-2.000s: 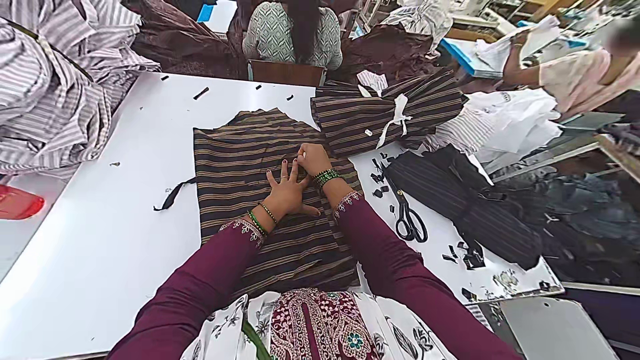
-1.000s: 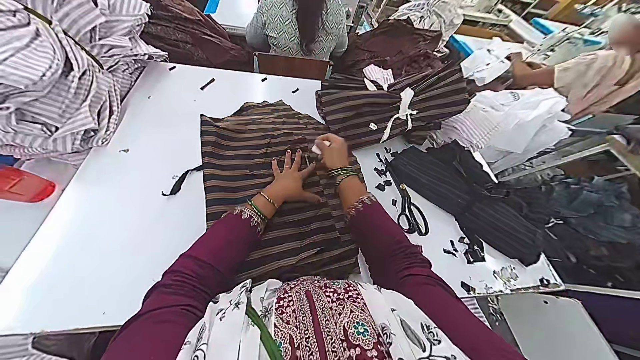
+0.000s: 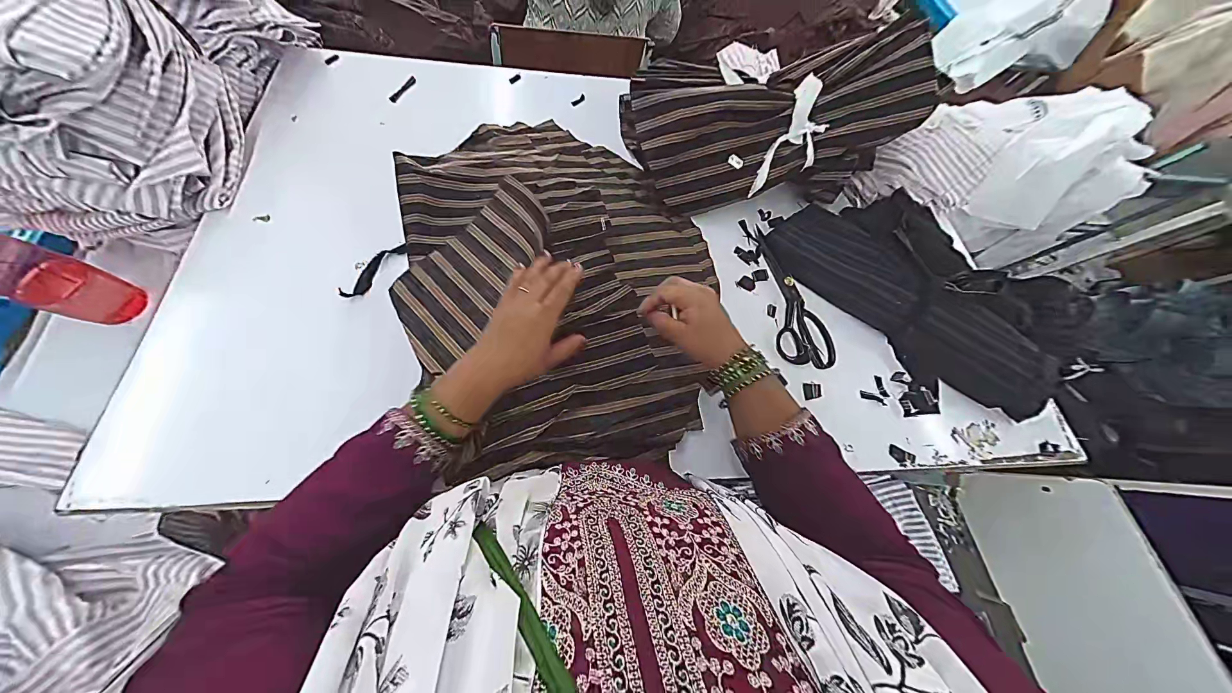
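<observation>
Dark fabric pieces with tan stripes (image 3: 577, 385) lie stacked on the white table in front of me, with one piece folded over at the left. My left hand (image 3: 529, 313) rests on this fabric near the folded piece, palm down, fingers extended. To its right, my right hand (image 3: 685, 318) is above the cloth with its fingers curled, and a small pale thing shows between them, perhaps chalk. Black-handled scissors (image 3: 805, 327) lie right of the fabric. A thin black strip (image 3: 371, 271) sticks out at the fabric's left edge.
A tied striped bundle (image 3: 712, 135) is at the back right, beside a dark pinstriped bundle (image 3: 914, 298). Small black scraps (image 3: 900, 393) lie around the scissors. Grey-striped cloth (image 3: 106, 125) is heaped at the left, above a red plastic object (image 3: 82, 289). A person sits beyond the table.
A striped piece at the left is now folded over. My hands have moved apart and nearer my body; the right hand is no longer up by the top right of the fabric.
</observation>
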